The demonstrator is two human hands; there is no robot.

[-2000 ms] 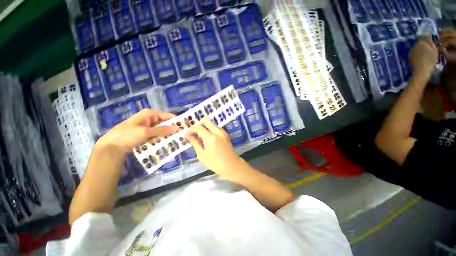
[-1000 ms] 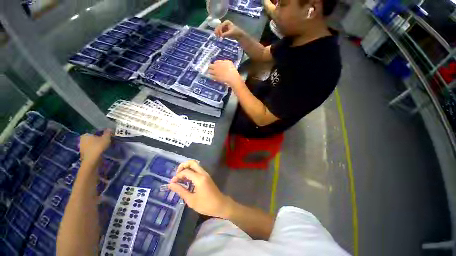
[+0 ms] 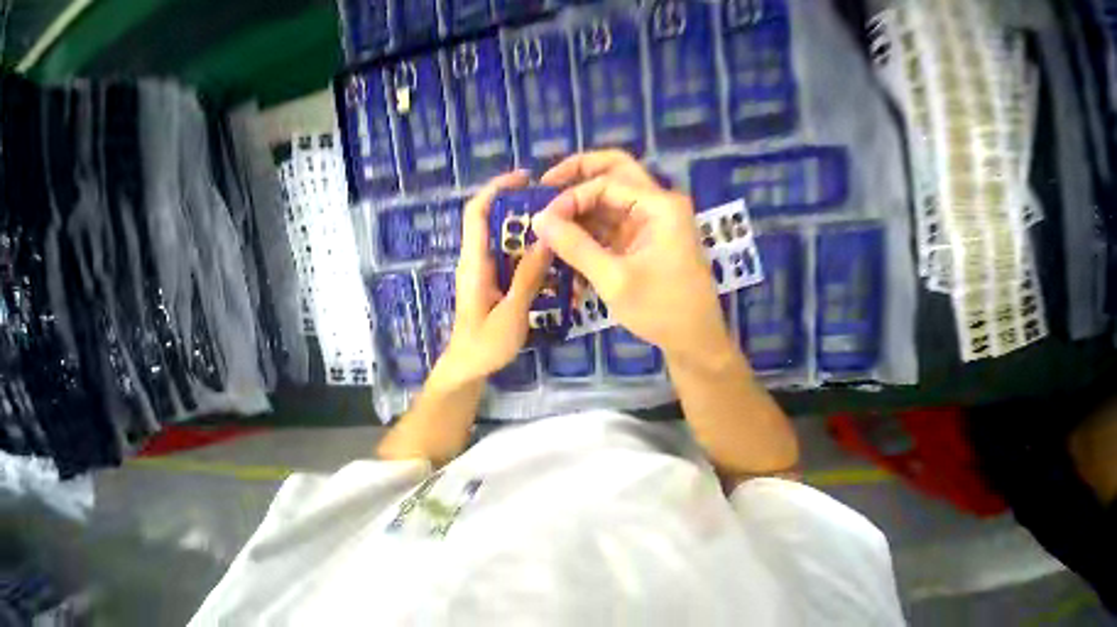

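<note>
My left hand (image 3: 475, 321) grips a dark blue phone housing (image 3: 551, 298) above the tray, its camera end with a pale gold ring (image 3: 516, 233) facing up. My right hand (image 3: 649, 251) is at that end, thumb and fingertips pinched together by the ring. Whether a small adhesive piece is between them cannot be told. A white sticker sheet (image 3: 731, 249) with dark shapes lies across the tray, partly hidden behind my hands. The clear blister tray (image 3: 900, 288) holds blue housings in upright and sideways pockets.
A yellow tab (image 3: 403, 101) marks one upper housing. White sticker sheets (image 3: 321, 270) lie left of the tray, beside stacked trays (image 3: 147, 245). Fanned sheets (image 3: 980, 184) lie at the right. Red stools (image 3: 919, 459) and part of a person (image 3: 1053, 490) are beyond the bench edge.
The view has turned from the right side back over the tray. My left hand now holds a housing, and my right hand has come together with it at the camera end.
</note>
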